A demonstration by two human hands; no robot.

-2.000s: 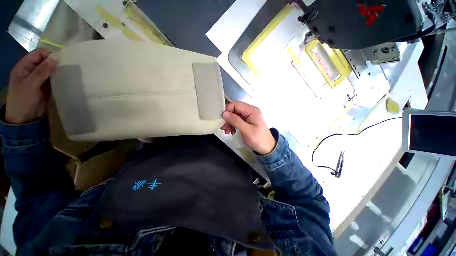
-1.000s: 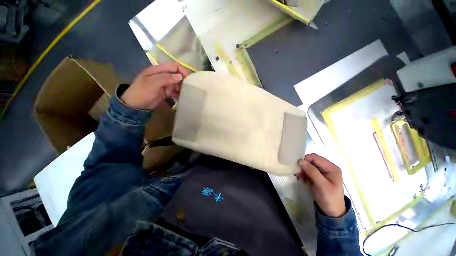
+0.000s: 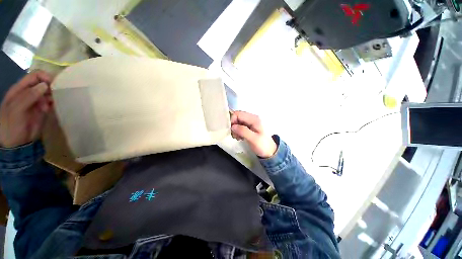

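Observation:
A flat panel [image 3: 147, 109], beige with greyer patches at both ends, is held stretched out above the dark apron. My left hand [image 3: 23, 109] grips its left end near the upper corner. My right hand [image 3: 253, 132] pinches its right edge near the lower corner. The panel's left end is rounded and its lower edge bows slightly. No yellow strip shows on it. Its underside is hidden.
The sewing machine head [image 3: 354, 23] is at the upper right, over the overexposed white table [image 3: 283, 177]. Thread snips [image 3: 340, 164], a thin cable [image 3: 329, 135], a yellow disc [image 3: 389, 100] and the control screen [image 3: 433, 125] are at the right. A cardboard box [image 3: 96, 183] stands below the panel's left end.
The view swung left and then back right. Compared with two seconds ago, the panel sits slightly lower and its left end looks larger. Both hands still hold it.

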